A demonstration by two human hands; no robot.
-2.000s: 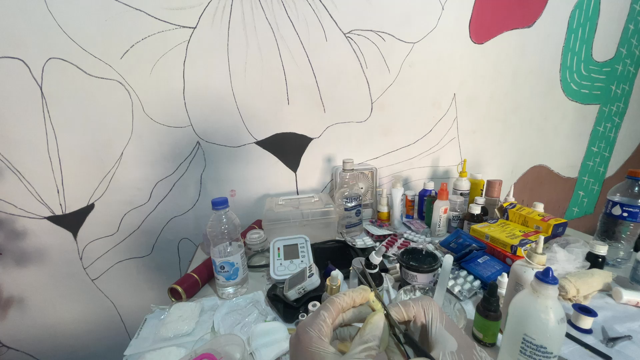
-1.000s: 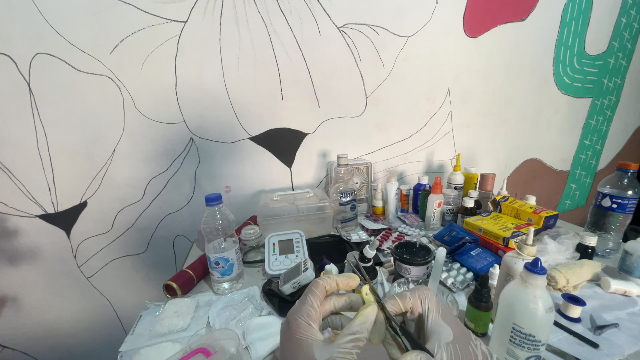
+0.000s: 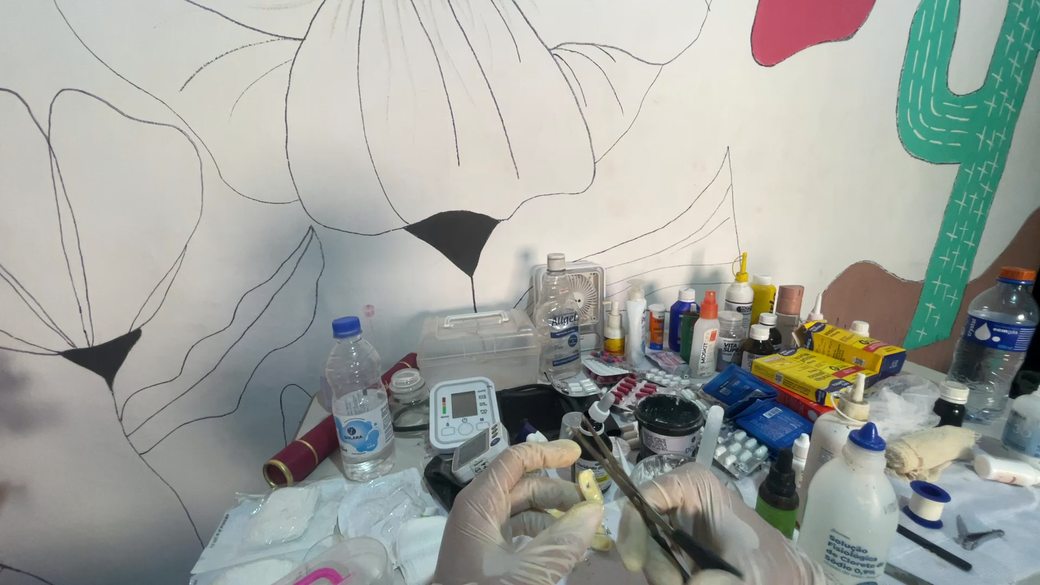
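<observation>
Both hands wear pale translucent gloves at the bottom centre. My left hand pinches a small yellowish piece between thumb and fingers; what it is, I cannot tell. Metal scissors or forceps with dark handles are held in my right hand, their tips pointing up and left beside the yellowish piece. Behind the hands stand a black round jar and a small dropper bottle. A white blood pressure monitor lies to the left of them.
On the left are a blue-capped water bottle, a dark red tube and gauze. To the right stand a saline bottle, a green-labelled dropper bottle and a tape spool. Medicine boxes and blister packs sit behind.
The tool in my right hand has shifted slightly against the yellowish piece, and my left index finger now reaches farther out over it. Both hands keep their hold.
</observation>
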